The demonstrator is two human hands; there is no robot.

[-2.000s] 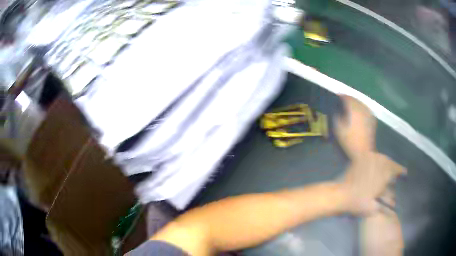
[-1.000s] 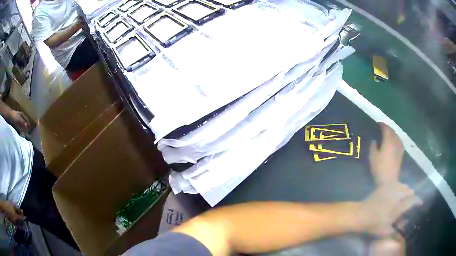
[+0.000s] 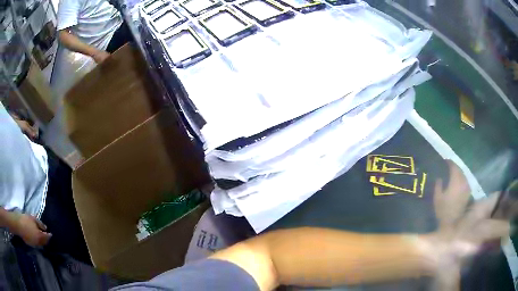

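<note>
Several yellow-edged frames lie overlapped on the dark bench top. My left arm reaches across from the lower left, and my left hand is blurred at the right, crossing over the other wrist. A dark, blurred shape lies by its fingertips; I cannot tell if it is held. My right hand is just right of the yellow-edged frames, blurred, its fingers pointing up and its grip unclear. A yellow-backed module is on the green belt beyond the white rail.
A tall pile of white interleaving sheets stands left of the frames, with rows of open frames on top. An open brown carton holds green material at left. Two people are beyond it. A white rail edges the green conveyor.
The view has shifted and sharpened, so the pile and frames sit further right. My left hand has moved right relative to my right hand, towards the rail.
</note>
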